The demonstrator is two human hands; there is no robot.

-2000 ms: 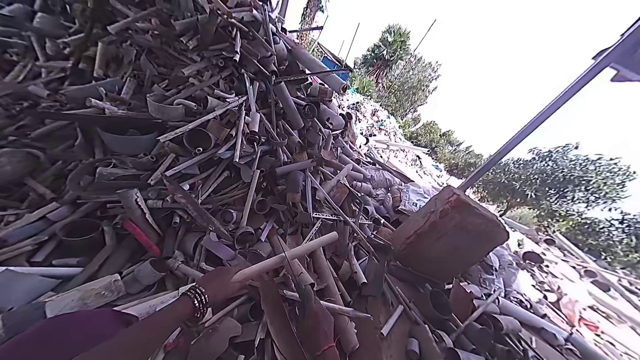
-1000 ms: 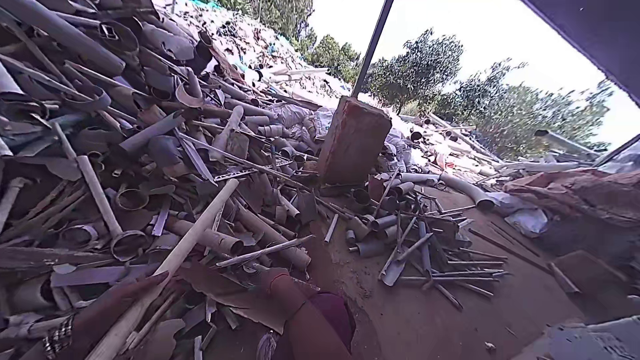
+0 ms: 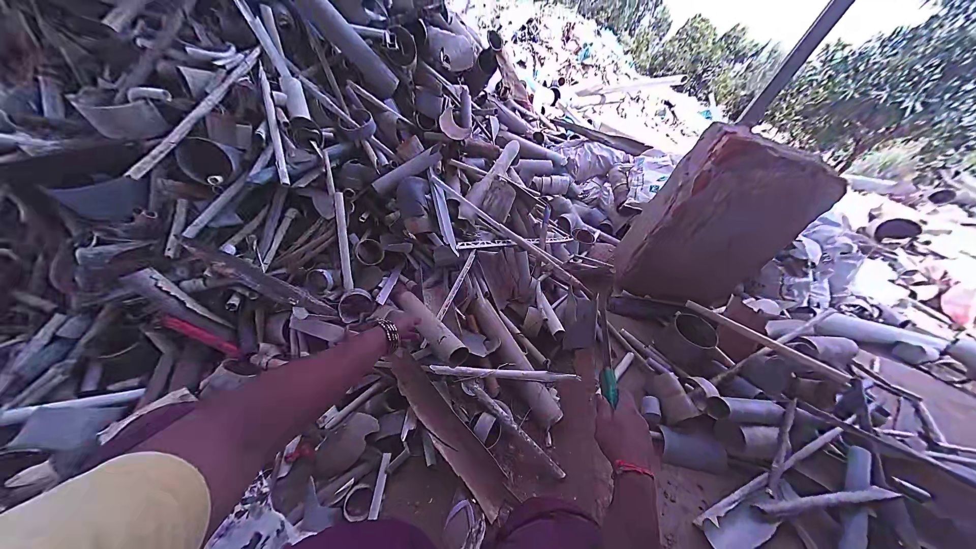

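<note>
My left hand (image 3: 398, 324), with a beaded bracelet at the wrist, reaches into the heap of scrap pipes and touches the upper part of a short grey pipe (image 3: 433, 328); whether its fingers grip it is hidden. At the lower right of centre, my right hand (image 3: 621, 431), a red thread at its wrist, is closed around the green handle (image 3: 608, 387) of a tool. The tool's thin dark shaft or blade points up, away from me; its kind cannot be told. Between the hands lie a thin pale stick (image 3: 503, 374) and a long curved piece of broken pipe (image 3: 450, 435).
A large stone-like block (image 3: 724, 217) stands right of centre, with a metal pole (image 3: 797, 61) rising behind it. Broken pipes are piled high at the left. More pipe pieces (image 3: 762, 415) and thin strips lie at the right. Trees (image 3: 862, 84) stand beyond.
A second ago a long pale pipe lay by my left hand; now that hand is at a short grey pipe in the heap. The view has swung left.
</note>
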